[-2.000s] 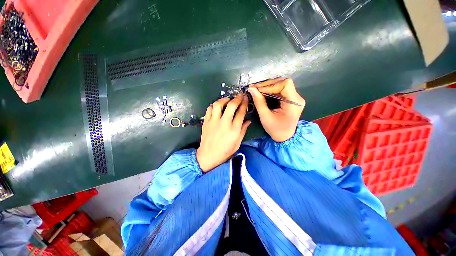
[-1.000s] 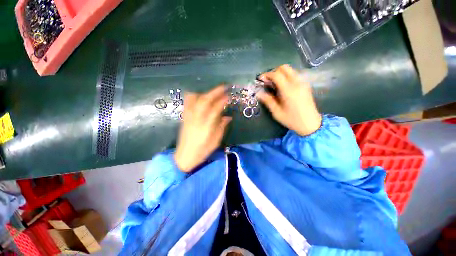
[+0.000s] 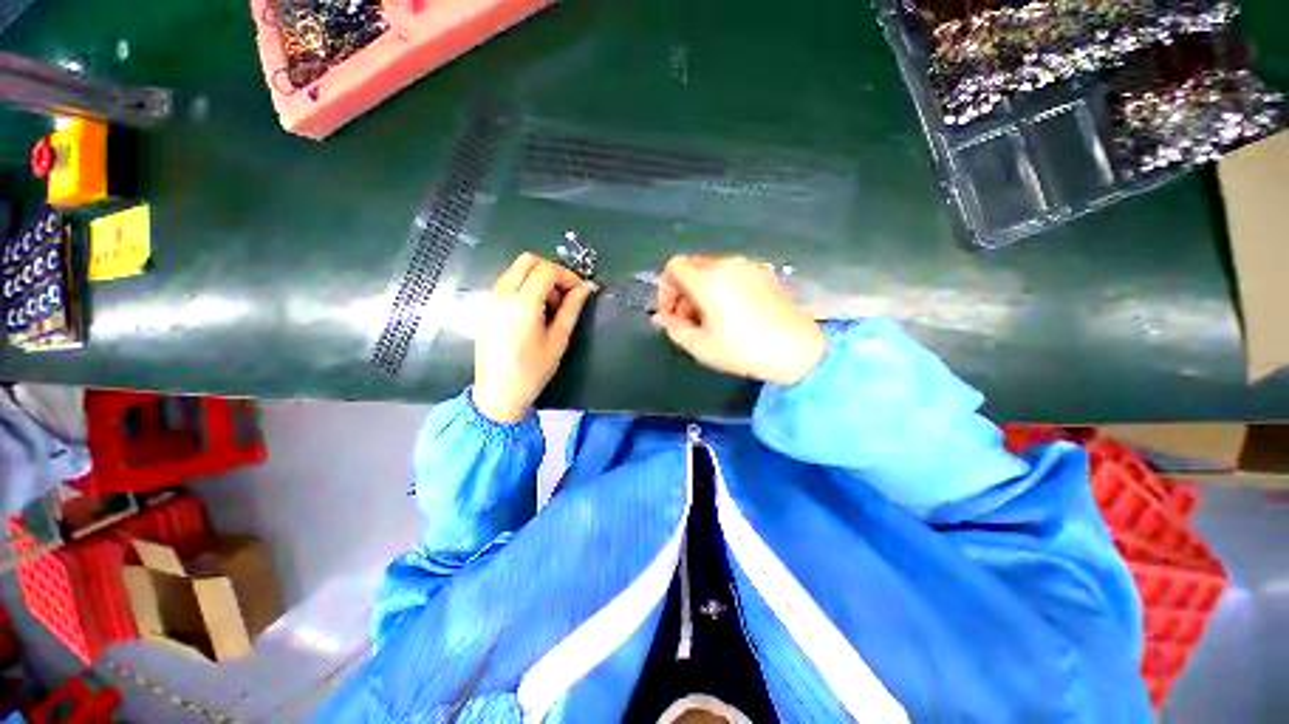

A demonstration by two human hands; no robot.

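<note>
My left hand (image 3: 526, 333) is over the green mat, thumb and fingertips close together; whether they grip a small part cannot be seen. My right hand (image 3: 728, 314) is to its right, fingers pinched on a thin dark stick that looks like tweezers (image 3: 629, 294), pointing at my left fingertips. A small cluster of flex circuits (image 3: 577, 255) with shiny squares lies just beyond my left fingertips. Small silvery bits also lie around the stick and beyond my right hand. My right palm is hidden.
Clear strips with dark rows (image 3: 431, 262) lie beyond my hands. A pink tray (image 3: 410, 50) holds dark parts. A blister tray (image 3: 990, 226) heaped with flex circuits is at upper right, beside cardboard (image 3: 1258, 255). A yellow label (image 3: 120, 243) is at left. Red crates (image 3: 177, 439) stand below.
The view has shifted right-to-left across the bench, showing more of its left end and the blister tray. My hands have moved apart from the earlier cluster, and my left fingertips have closed together.
</note>
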